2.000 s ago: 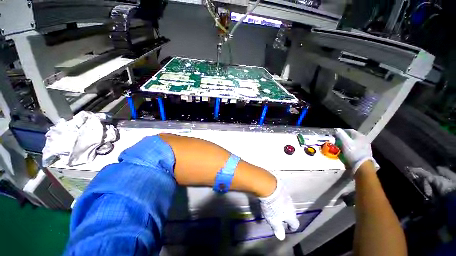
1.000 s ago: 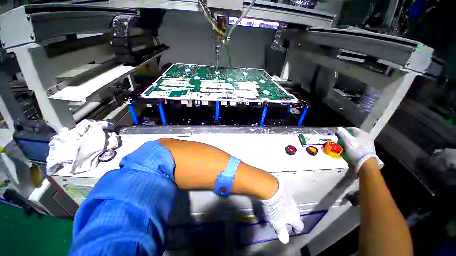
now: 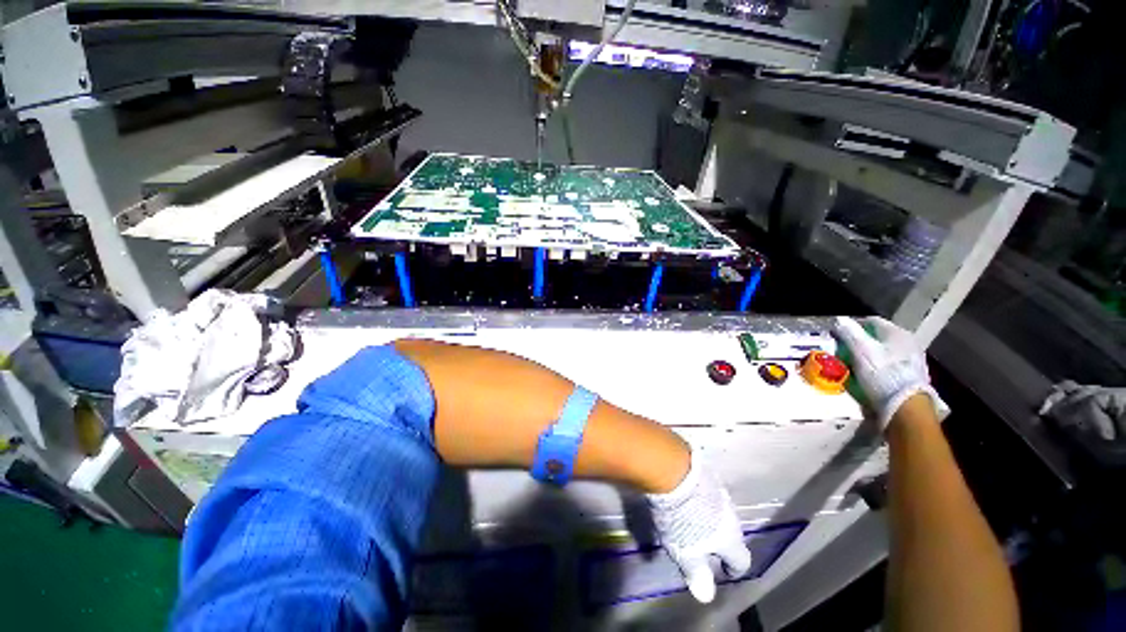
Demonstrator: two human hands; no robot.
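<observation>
A large green circuit board with pale patches lies on blue support posts inside the machine. A thin dispensing nozzle hangs above it. My left hand, in a white glove, hangs in front of the ledge, empty with fingers a little apart. My right hand, also gloved, rests on the right end of the white ledge, beside the red emergency stop button. Something green shows partly beneath it; whether it grips this is hidden.
A crumpled white cloth heap lies on the ledge's left end. Small red and yellow-black buttons sit left of the emergency stop. A pale machine post rises beyond my right hand. A pale glove-like shape is at the right edge.
The view has shifted slightly, so the ledge and board sit a little lower in the picture than two seconds ago. Both hands keep nearly the same places.
</observation>
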